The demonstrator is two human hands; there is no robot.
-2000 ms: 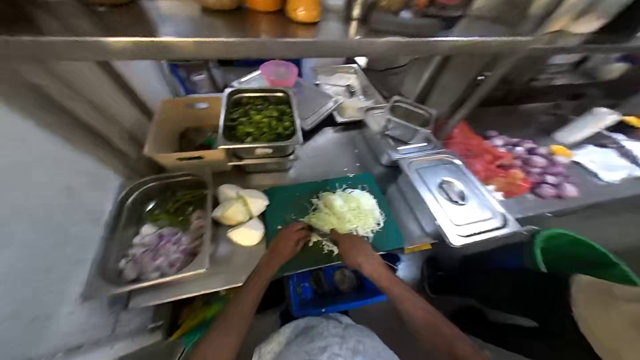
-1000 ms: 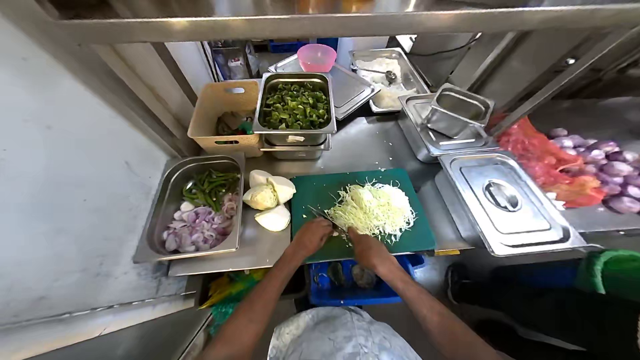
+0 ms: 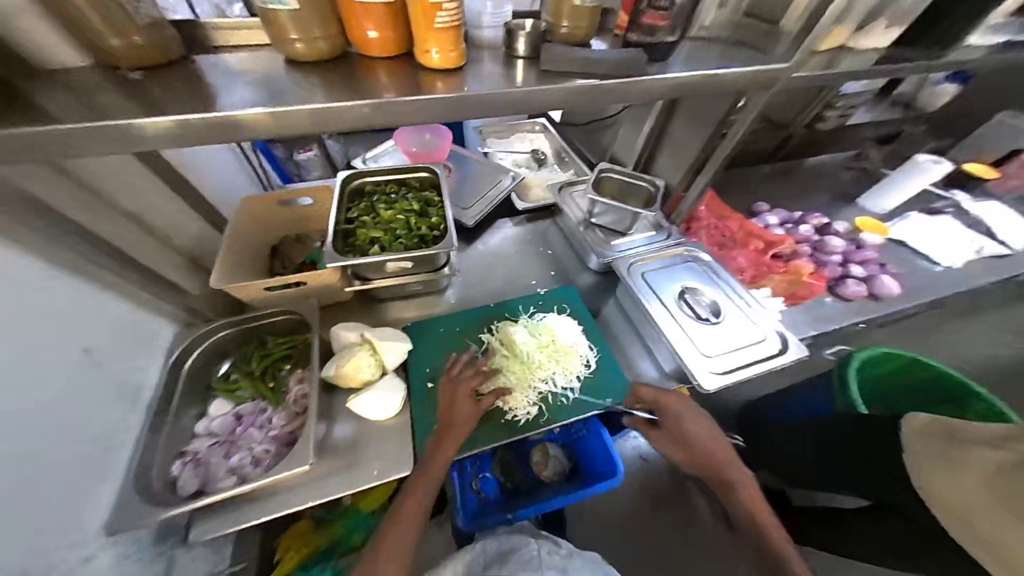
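Note:
A green cutting board [image 3: 456,336] lies on the steel counter, bearing a heap of shredded cabbage [image 3: 544,356]. My left hand [image 3: 466,396] rests on the board at the heap's left side, its fingertips at the shreds and its fingers somewhat spread. My right hand [image 3: 680,428] is closed on a knife [image 3: 612,406] at the board's lower right corner; the blade points left toward the shreds, and its tip is hard to make out. Cut cabbage pieces [image 3: 368,368] sit on the counter just left of the board.
Left stands a steel pan [image 3: 312,448] of peeled onions and green chillies. Behind are a pan of chopped green peppers [image 3: 392,216] and a cardboard-coloured bin [image 3: 240,240]. A lidded steel pan [image 3: 720,352] stands right, a blue crate [image 3: 532,504] below. A person stands at right.
My right hand has moved right, away from my left hand, to the board's lower right corner with the knife. My left hand is now at the heap's left side. The view has shifted.

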